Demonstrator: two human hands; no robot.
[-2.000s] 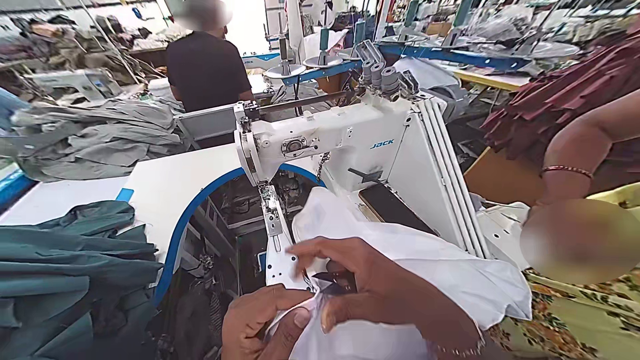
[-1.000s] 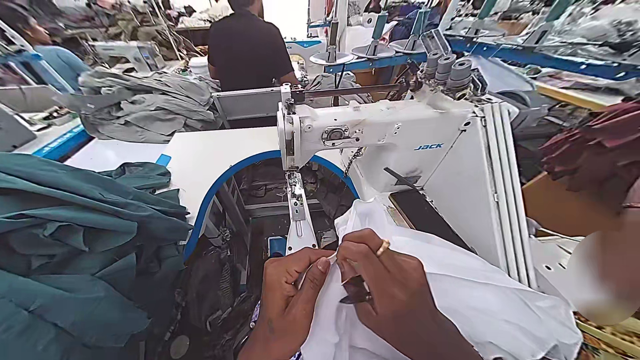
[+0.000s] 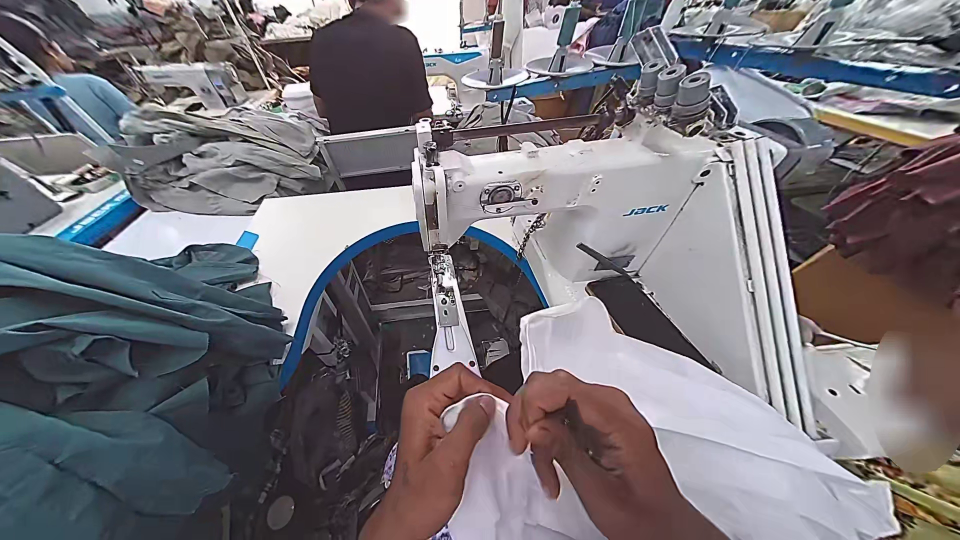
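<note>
White fabric (image 3: 697, 420) lies over the right side of the machine bed and hangs toward me. My left hand (image 3: 450, 450) pinches a folded edge of it between thumb and fingers. Close beside it, my right hand (image 3: 585, 442) is curled at the same cloth, with a small dark tool, too blurred to name, held against the palm. Whether its fingertips grip the fabric is not clear. Just beyond both hands stands a white Jack feed-off-the-arm sewing machine (image 3: 570, 180), its narrow arm (image 3: 450, 337) pointing at me. No cloth lies under its needle area.
Dark green fabric (image 3: 112, 375) is heaped at the left, grey fabric (image 3: 225, 157) behind it. A blue-edged table cutout (image 3: 322, 285) surrounds the machine arm. Thread cones (image 3: 667, 82) stand behind. One person (image 3: 367, 67) is ahead, another (image 3: 94, 97) at far left; a blurred person is at right.
The view has swung, shifting the machine rightward in the picture. My hands have changed their hold along the white fabric's edge, the left now pinching a fold. The neighbour's arm at right has moved.
</note>
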